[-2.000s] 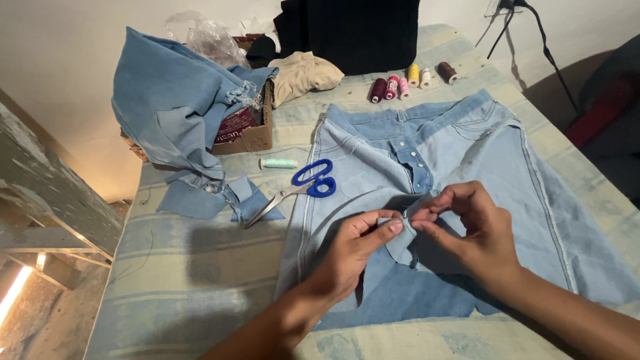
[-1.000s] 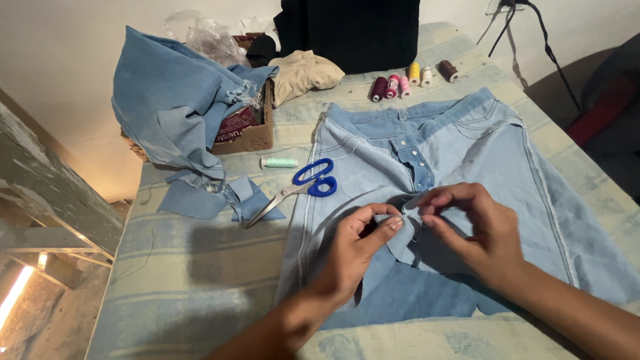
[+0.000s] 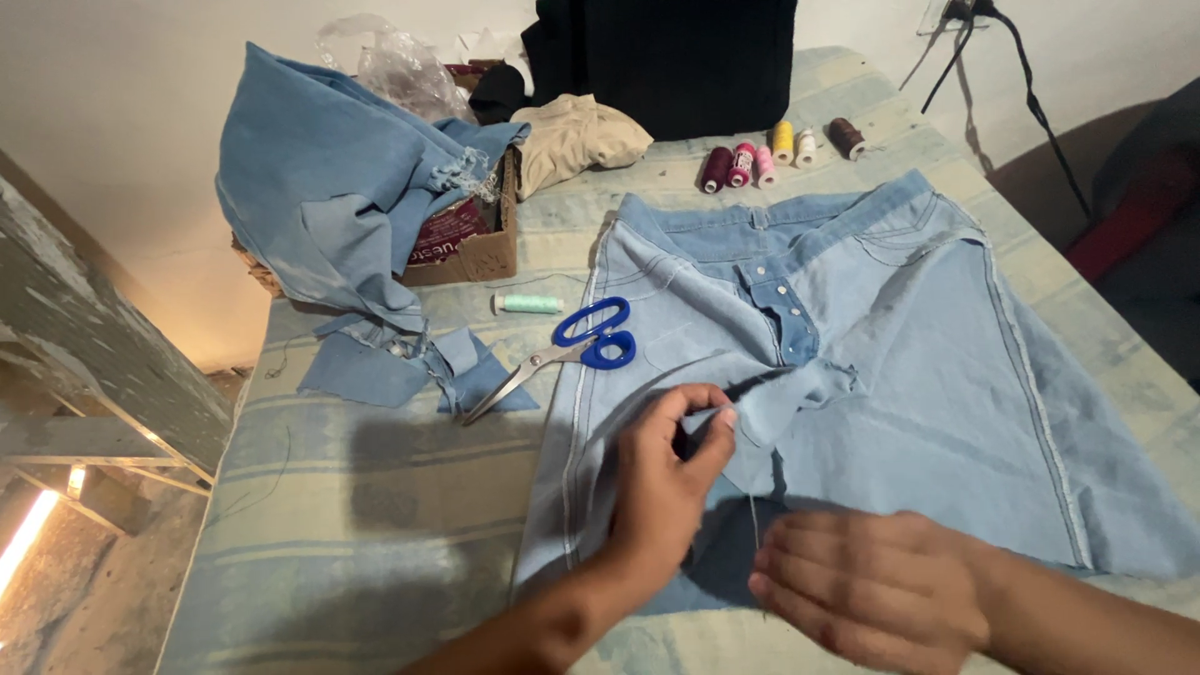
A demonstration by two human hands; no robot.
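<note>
A light blue denim garment (image 3: 900,375), turned inside out with pale seams showing, lies spread on the table. My left hand (image 3: 677,469) pinches a flap of its denim (image 3: 769,412) between thumb and forefinger, below the buttoned fly (image 3: 786,305). Lower and to the right is my right hand (image 3: 872,577), blurred, its fingers bent together; a pale thread (image 3: 755,525) runs up from its fingertips toward the flap. Whether a needle is in those fingers cannot be seen. Blue-handled scissors (image 3: 562,356) lie partly on the garment's left edge, beside a mint green thread spool (image 3: 528,304).
Denim pieces (image 3: 319,187) hang over a cardboard box (image 3: 487,253) at the back left, with denim scraps (image 3: 361,375) below. A beige cloth (image 3: 577,141), a black item (image 3: 666,66) and several thread spools (image 3: 741,164) stand at the back. Black cords (image 3: 1031,94) hang at the right wall.
My right hand has moved down and away from my left hand, with a length of thread now showing between it and the denim. My left hand still pinches the cloth.
</note>
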